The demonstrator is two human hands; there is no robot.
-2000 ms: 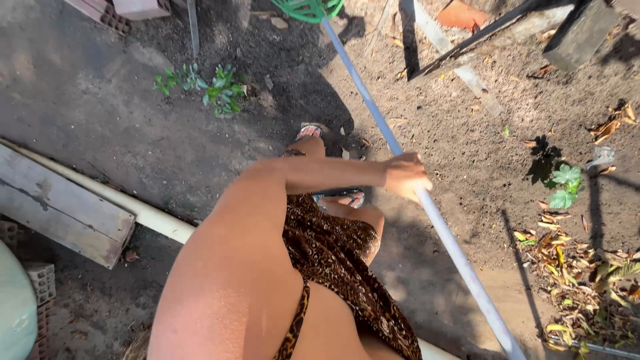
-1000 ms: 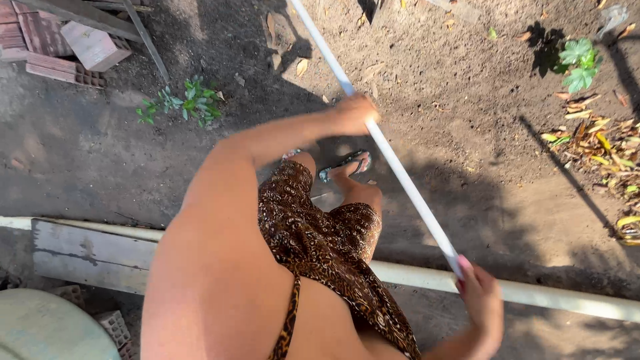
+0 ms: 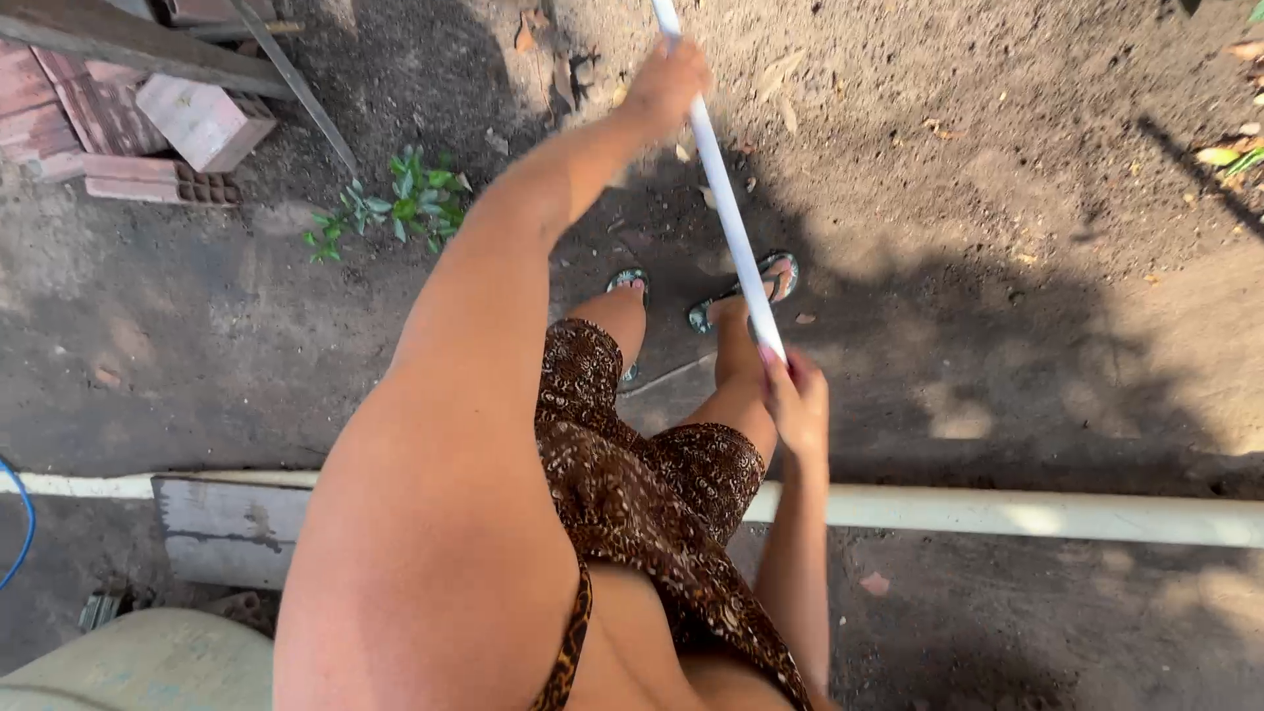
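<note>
A long white pole (image 3: 729,202) runs from the top edge down to just in front of my legs; its far end is out of view. Around its upper part my left hand (image 3: 671,84) is closed, with the arm stretched forward. My right hand (image 3: 798,403) grips the pole's near end, thumb along it. Below and beside the pole are my feet in patterned flip-flops (image 3: 699,314), standing on the dirt.
A pale pipe (image 3: 987,513) crosses the ground behind my feet, with a grey board (image 3: 227,528) against it. Hollow clay bricks (image 3: 202,123) and a wooden beam (image 3: 148,49) lie upper left, near a small leafy plant (image 3: 420,202). A blue hose (image 3: 22,523) shows at the left edge.
Two seconds ago a green head showed on the pole's far end; now it is out of view. My right hand, unseen then, now holds the near end. The view has shifted.
</note>
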